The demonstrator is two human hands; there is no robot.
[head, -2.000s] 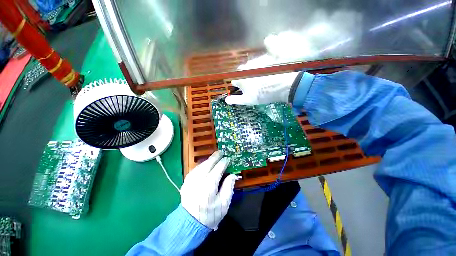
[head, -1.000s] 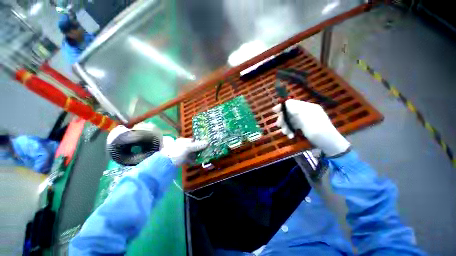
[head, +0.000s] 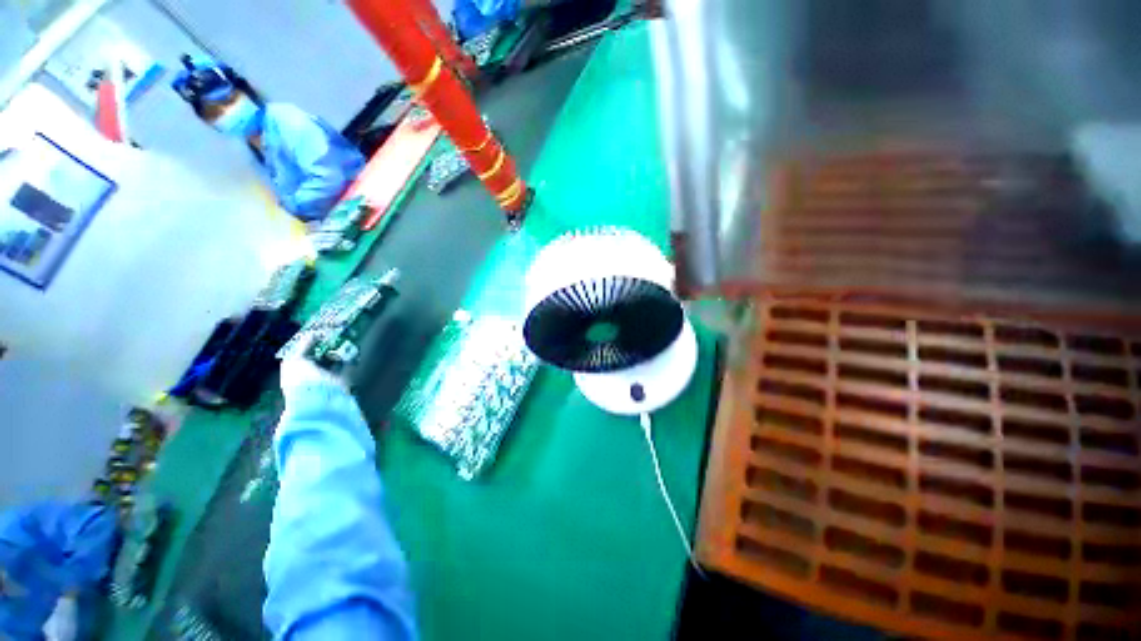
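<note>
My left hand (head: pixel 304 372), in a white glove, is stretched out over the dark belt at the left. It holds a green circuit board (head: pixel 340 313) by its near edge, and the board is tilted. The fingers are small and partly hidden by the board. Another green board (head: pixel 476 391) lies on the green mat beside the fan. My right hand is out of the picture.
A white desk fan (head: pixel 604 328) stands on the green mat (head: pixel 551 526), its cord running down. The orange-brown grate (head: pixel 851 470) is at right under the clear shield (head: pixel 988 88). An orange-wrapped post (head: pixel 444 94) rises beyond. More boards line the dark belt (head: pixel 419 269). Two people are at left.
The view has swung left. The board has left the grate and is now in my left hand over the belt. My right hand, which held the cutters, has gone out of view.
</note>
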